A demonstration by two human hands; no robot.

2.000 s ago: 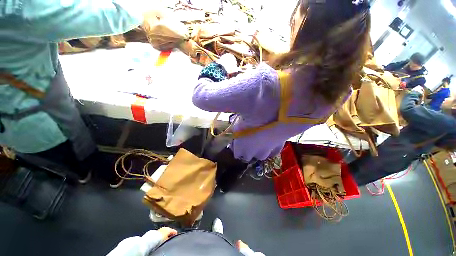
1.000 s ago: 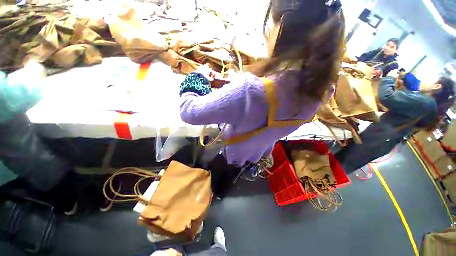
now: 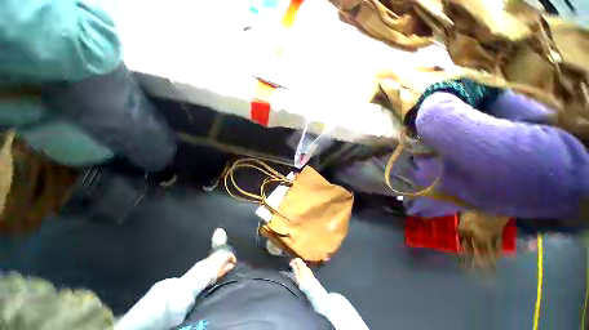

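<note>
A brown tote bag (image 3: 314,216) lies on a stool-like support below the table, with something white under it. Its thin handles loop out to the left. My left hand (image 3: 221,263) is small and low in the picture, left of the bag, with no object visible in it. My right hand (image 3: 301,269) is just below the bag's lower edge; I cannot tell if it touches the bag. The fingers of both hands are too small and blurred to read.
A white table (image 3: 194,61) with red tape (image 3: 260,111) runs ahead. Brown bags (image 3: 504,51) are piled at its far right. A person in a purple sleeve (image 3: 504,151) is at right, another in green at left. A red crate (image 3: 434,233) stands on the floor.
The view has swung and moved closer to the table and bag. The bag now appears further right, and both my hands show below it. The purple-sleeved person is now further right.
</note>
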